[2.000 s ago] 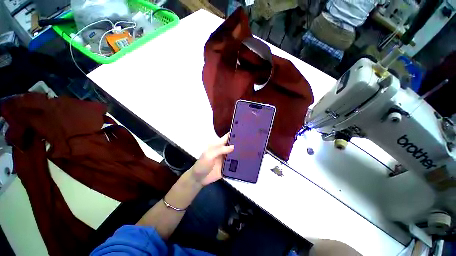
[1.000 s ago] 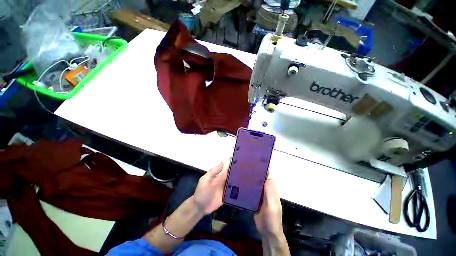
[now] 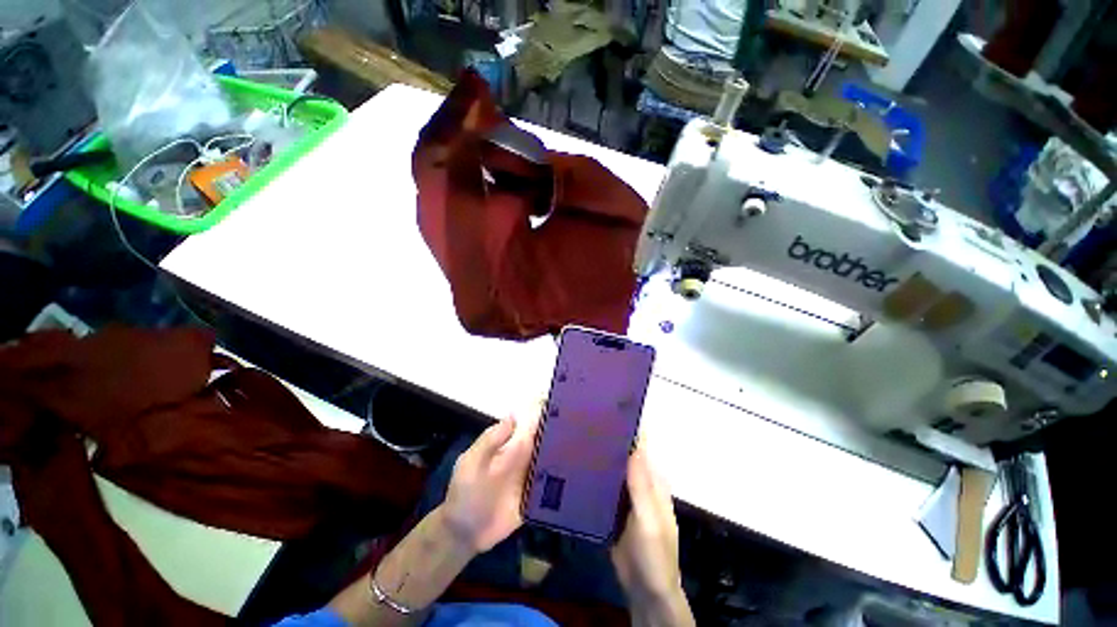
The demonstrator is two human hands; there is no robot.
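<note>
A smartphone (image 3: 590,435) with a purple-looking screen is held upright over the front edge of the white table. My left hand (image 3: 492,484) grips its left side, with a bracelet on the wrist. My right hand (image 3: 649,527) holds its lower right side; the fingers behind the phone are hidden. A dark red garment piece (image 3: 527,263) lies on the table behind the phone, with a curved neck-like opening and a pale grey strip. Its right edge reaches the needle area of the white "brother" sewing machine (image 3: 845,263).
A green basket (image 3: 276,165) with plastic bags, a white cable and an orange item is at the back left. A second dark red garment (image 3: 245,453) lies at the left on a pale surface. Black-handled scissors (image 3: 1017,551) and a tan flat strip (image 3: 971,527) lie at the table's right end.
My right hand has come onto the phone, which only my left hand held two seconds ago. The phone has moved lower. The view has turned, bringing the scissors and tan strip into sight.
</note>
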